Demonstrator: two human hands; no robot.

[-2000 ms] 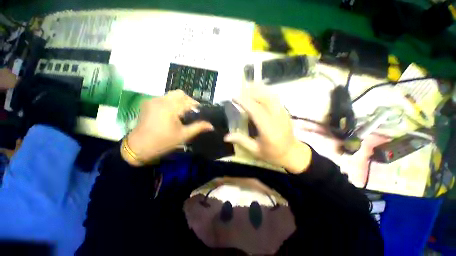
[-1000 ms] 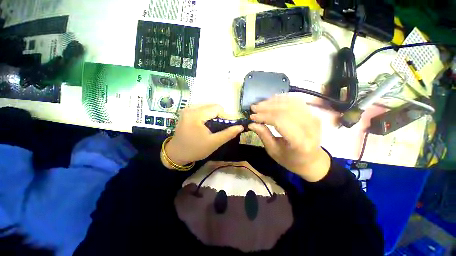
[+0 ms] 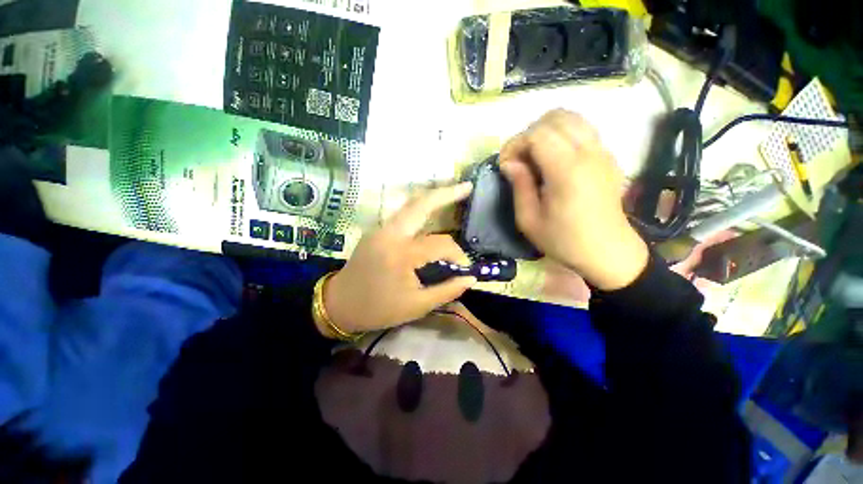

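Note:
The grey-black square socket unit (image 3: 487, 213) lies back side up on the table in front of me. My right hand (image 3: 572, 203) is over its right part, fingertips bent down onto its surface; what they hold is hidden. My left hand (image 3: 397, 260) holds the black adhesive strip (image 3: 487, 270) with white dots between thumb and fingers, along the unit's near edge. My left index finger reaches to the unit's left side. The folded black power cord (image 3: 683, 170) lies right of my right hand.
A test socket fixture (image 3: 554, 47) in a clear wrap stands at the back. A black box (image 3: 729, 57) is behind it. White wires (image 3: 748, 194), a power strip (image 3: 743, 257), and a paper slip (image 3: 812, 132) with a yellow pen lie right. Printed sheets (image 3: 180, 170) cover the left. A blue-clothed person is at left.
My right hand has moved from the strip up onto the socket unit. The strip, still in my left hand, now sits a little lower and further right. The view has shifted slightly.

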